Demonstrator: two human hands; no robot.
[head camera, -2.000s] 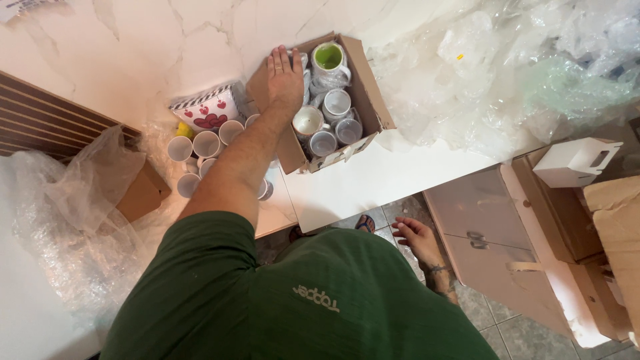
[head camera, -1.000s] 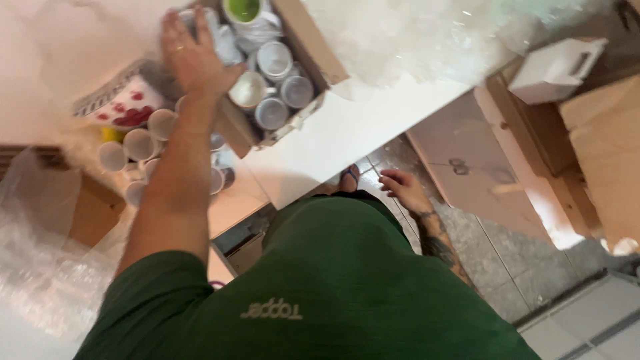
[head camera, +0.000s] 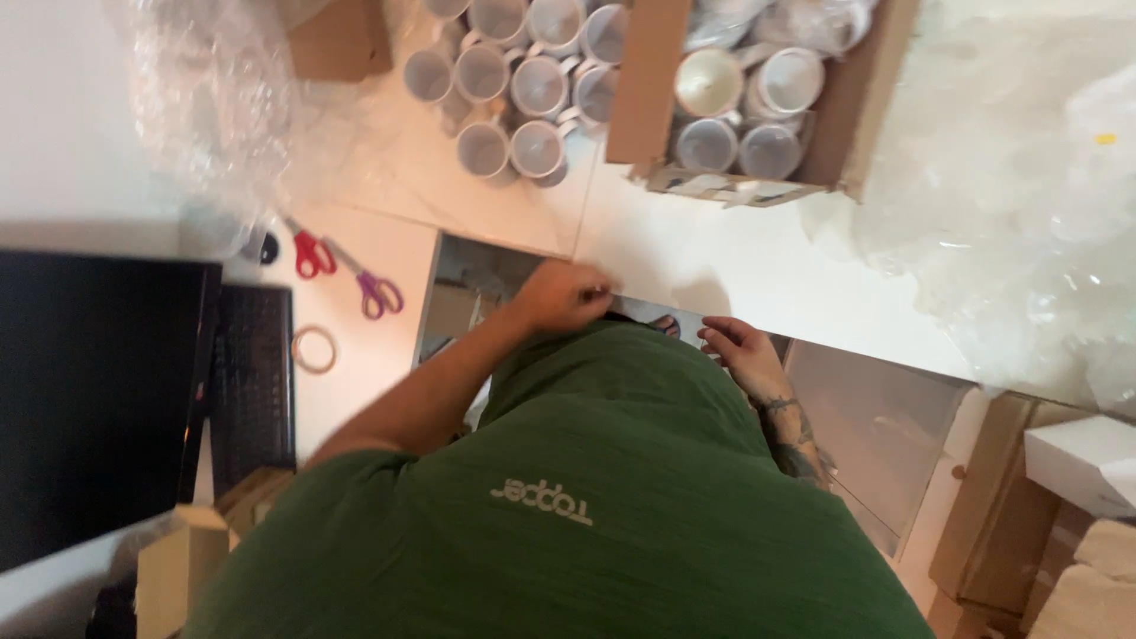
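My left hand (head camera: 565, 295) is at the table's front edge, close to my green shirt, its fingers curled and blurred; whether it holds anything cannot be told. My right hand (head camera: 738, 348) hangs just off the same edge with bent, parted fingers and nothing seen in it. Beyond them an open cardboard box (head camera: 650, 84) holds several mugs, among them a cream one (head camera: 709, 82), with clear plastic wrap at the back. Several white mugs (head camera: 539, 87) stand upright in a group left of the box.
Red-handled scissors (head camera: 312, 255), purple-handled scissors (head camera: 380, 295) and a tape roll (head camera: 315, 349) lie left, beside a black keyboard (head camera: 253, 382) and a monitor (head camera: 98, 399). Plastic wrap (head camera: 994, 195) covers the right side. Cardboard boxes (head camera: 998, 497) stand lower right.
My left hand has left the box of mugs and drawn back to the table's front edge near my body. The view has swung left, bringing in the scissors, keyboard and monitor.
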